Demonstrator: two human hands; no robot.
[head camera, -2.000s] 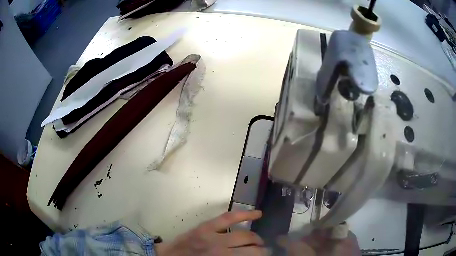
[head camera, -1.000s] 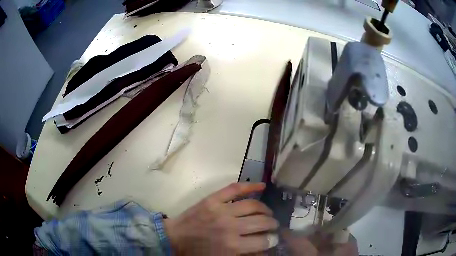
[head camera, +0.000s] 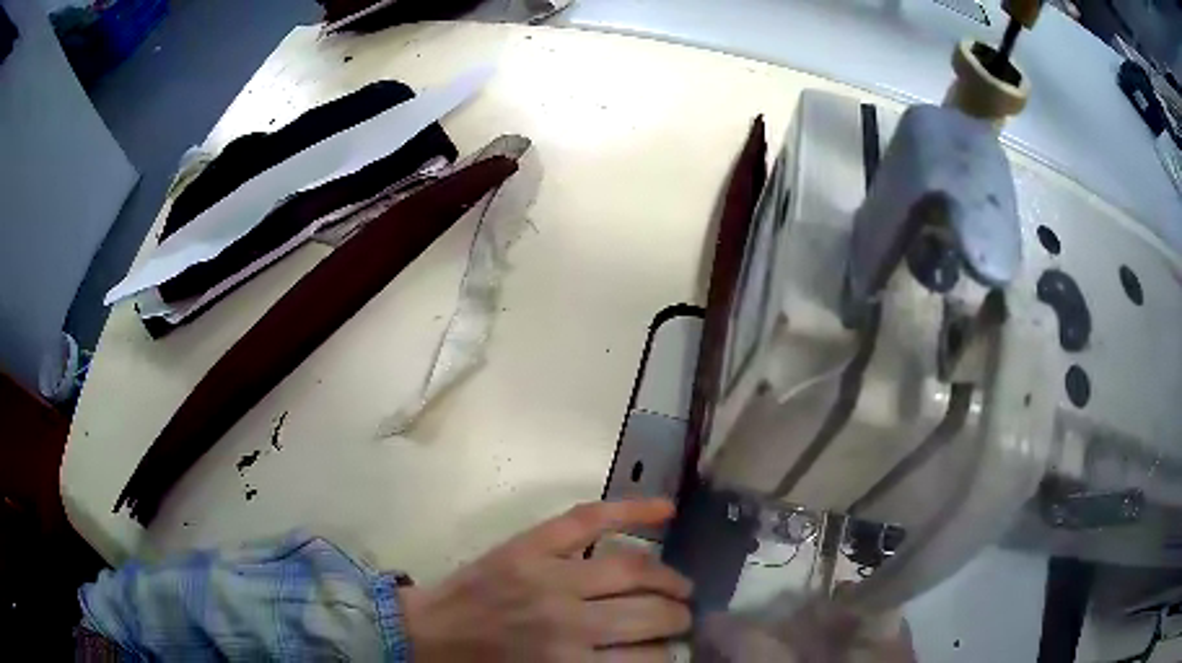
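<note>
The dark strip (head camera: 709, 538) with a maroon side lies along the left of the off-white sewing machine head (head camera: 830, 324), its maroon tapered end pointing away over the table. My left hand (head camera: 557, 596) is at the strip's left edge, fingertips touching it beside the metal slide plate (head camera: 644, 453). My right hand (head camera: 810, 632) is blurred and cut off by the bottom edge, just below the presser foot area; its grip cannot be made out. The needle is not clear. Maroon cut pieces (head camera: 318, 304) lie on the table to the left.
A crumpled pale scrap (head camera: 464, 330) lies right of the maroon pieces. A stiff white strip (head camera: 298, 181) lies on a black stack (head camera: 311, 127) at far left. A dark bundle (head camera: 389, 11) sits at the far table edge. Dark thread bits (head camera: 249, 460) lie near my left sleeve.
The strip's maroon end came into view beside the head and now reaches further away. My left hand moved up, then slightly back down. The camera view has shifted slightly.
</note>
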